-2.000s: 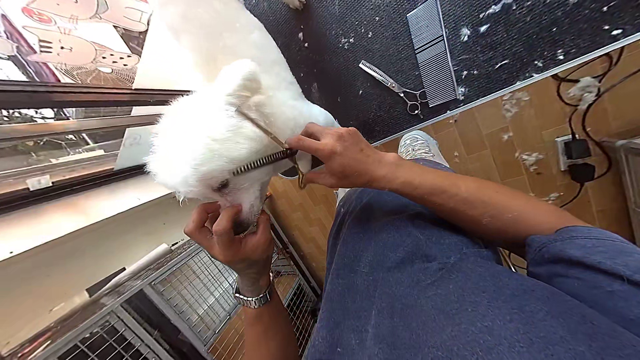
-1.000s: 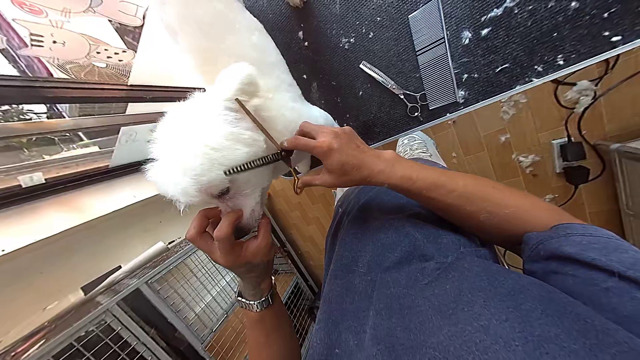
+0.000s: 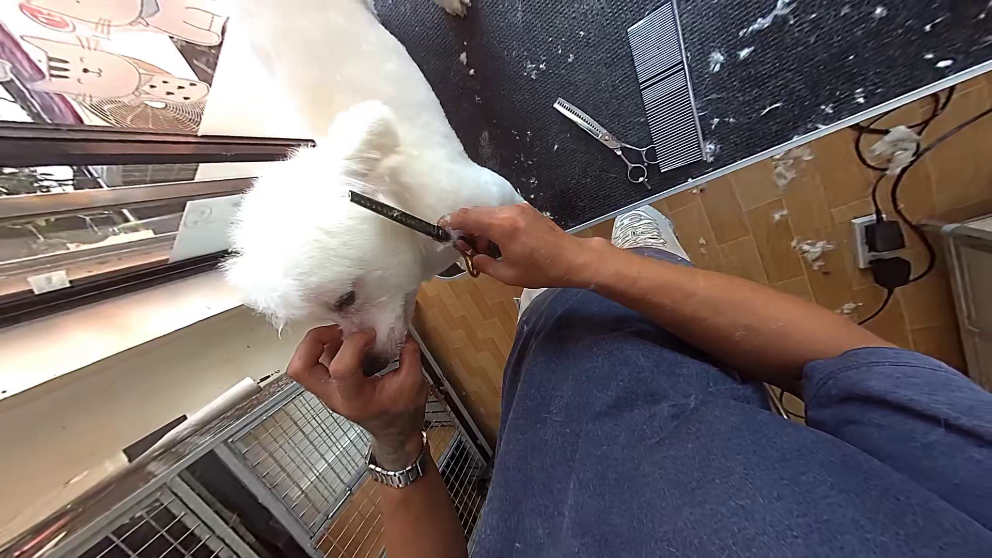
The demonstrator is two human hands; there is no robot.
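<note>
A white fluffy dog [image 3: 310,225] stands on a black textured grooming mat, its head toward me. My left hand [image 3: 360,376], with a metal watch at the wrist, grips the dog's muzzle [image 3: 385,341] from below. In my right hand [image 3: 519,244] is a pair of thinning shears [image 3: 399,218], its blades together and lying against the fur on the side of the head, below the ear [image 3: 370,136]. The fingers partly hide the gold-toned handles.
On the black mat [image 3: 504,85] lie silver thinning scissors [image 3: 593,128] and a metal comb [image 3: 666,89] among tufts of white hair. Wire cages [image 3: 302,442] stand below the window ledge. A wall socket [image 3: 868,242] with black plugs and cables is at the right.
The shears in my right hand have gone from blades spread apart to blades together, and they now point farther up the dog's head. My left hand stays at the muzzle.
</note>
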